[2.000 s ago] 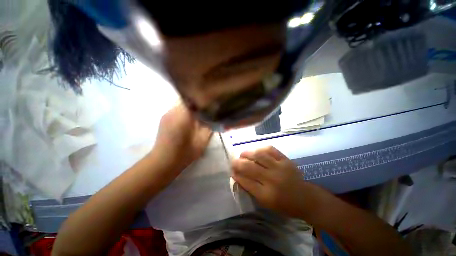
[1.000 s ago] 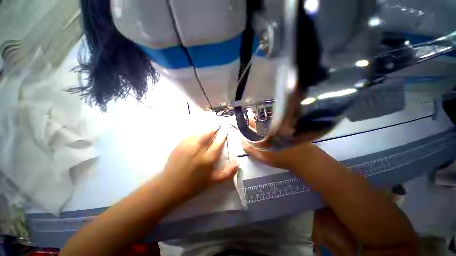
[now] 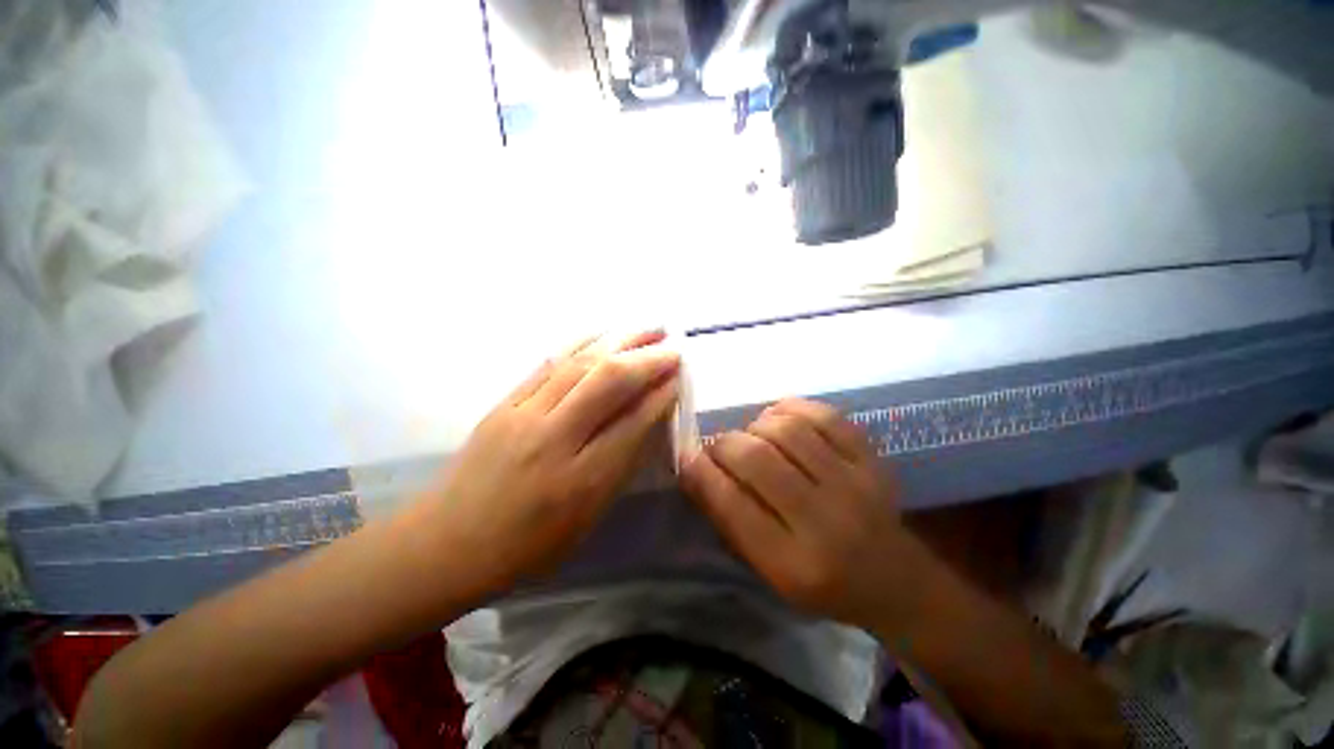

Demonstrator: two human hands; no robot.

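A thin white fabric panel [image 3: 637, 530] lies over the table's front edge and hangs toward the lap. My left hand [image 3: 556, 446] holds it near its right edge, fingertips together. My right hand [image 3: 797, 505] pinches the same edge lower down, knuckles up, close beside my left fingers. A narrow folded strip of cloth shows between the hands; whether it is a separate small piece I cannot tell. The presser foot area [image 3: 654, 70] of the sewing machine is at the top, away from both hands, with strong glare below it.
A dark grey ribbed cylinder [image 3: 844, 164] hangs right of the needle, before a stack of cream pieces [image 3: 951, 190]. Crumpled white cloth [image 3: 88, 278] lies left. A ruler [image 3: 1010, 414] runs along the front edge. Dark open handles [image 3: 1119, 607] and cloth are at lower right.
Both hands have come away from the needle area to the table's front edge with the fabric. The view has shifted, so the machine head now shows only at the top and the cream stack is uncovered.
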